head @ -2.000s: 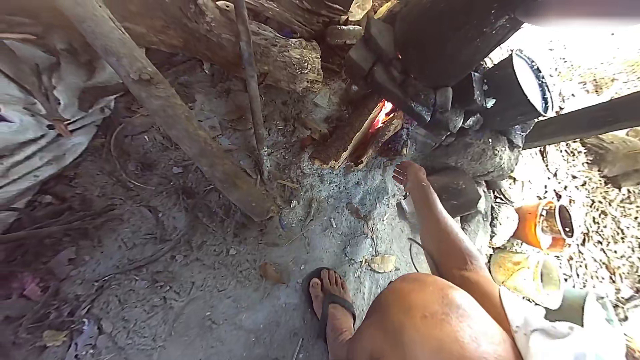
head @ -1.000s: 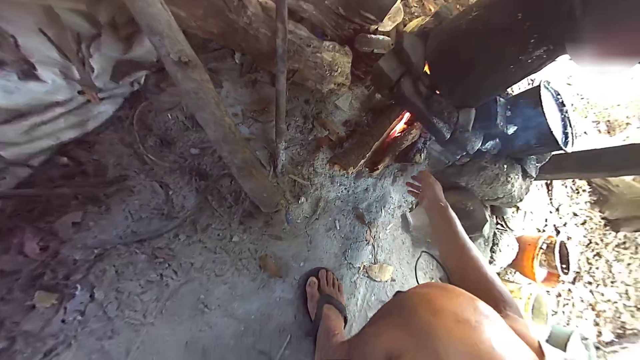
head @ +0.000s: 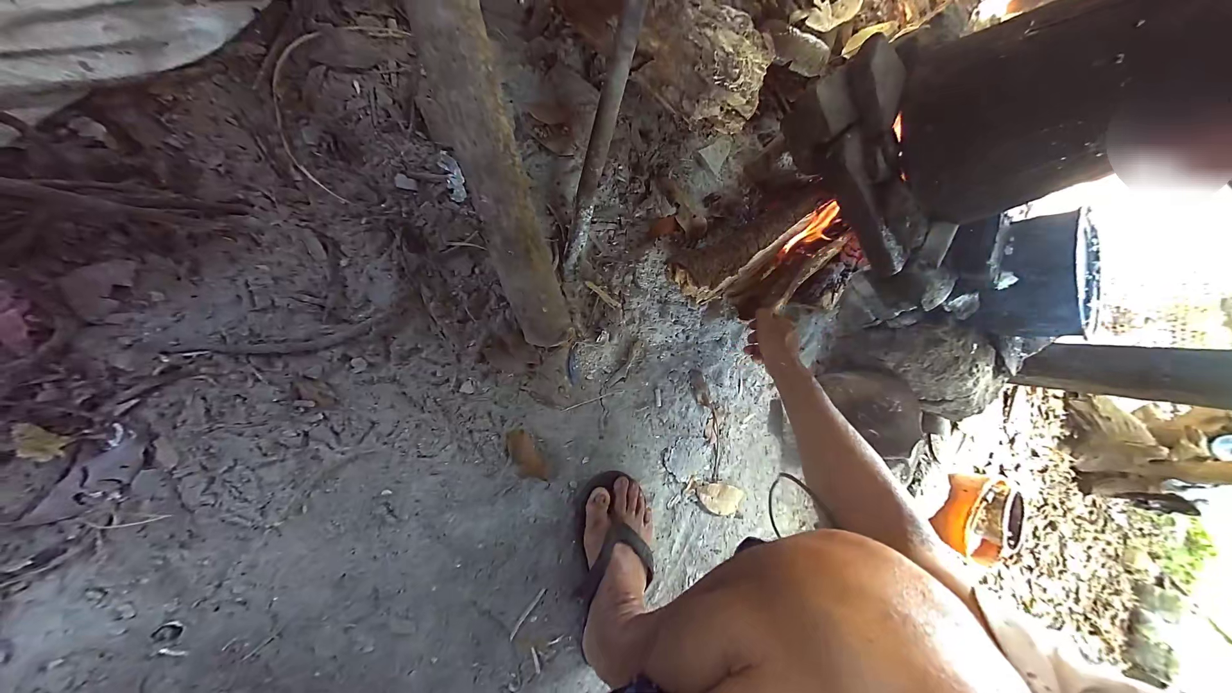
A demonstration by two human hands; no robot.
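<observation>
My right hand [head: 773, 339] reaches in from the lower right to the near end of a piece of split firewood [head: 804, 274]. Its fingers look partly bent, and the top of the hand meets or overlaps the wood's end; whether it grips the wood cannot be told. Orange flames [head: 818, 226] rise from the far end of the firewood, beside glowing embers [head: 853, 252]. A second thick piece of split wood [head: 736, 252] lies alongside on the left. My left hand is out of view.
Blackened supports [head: 866, 192] and a large dark vessel [head: 1020, 106] stand over the fire. A sooty pot [head: 1035, 274] is farther right, above a stone [head: 938, 361]. A wooden pole [head: 496, 183] and a thin stick [head: 602, 135] stand left. An orange container [head: 972, 520] lies lower right.
My right hand has moved up to the end of the firewood; earlier it was just short of it with fingers spread. The flame shows larger. The view has shifted.
</observation>
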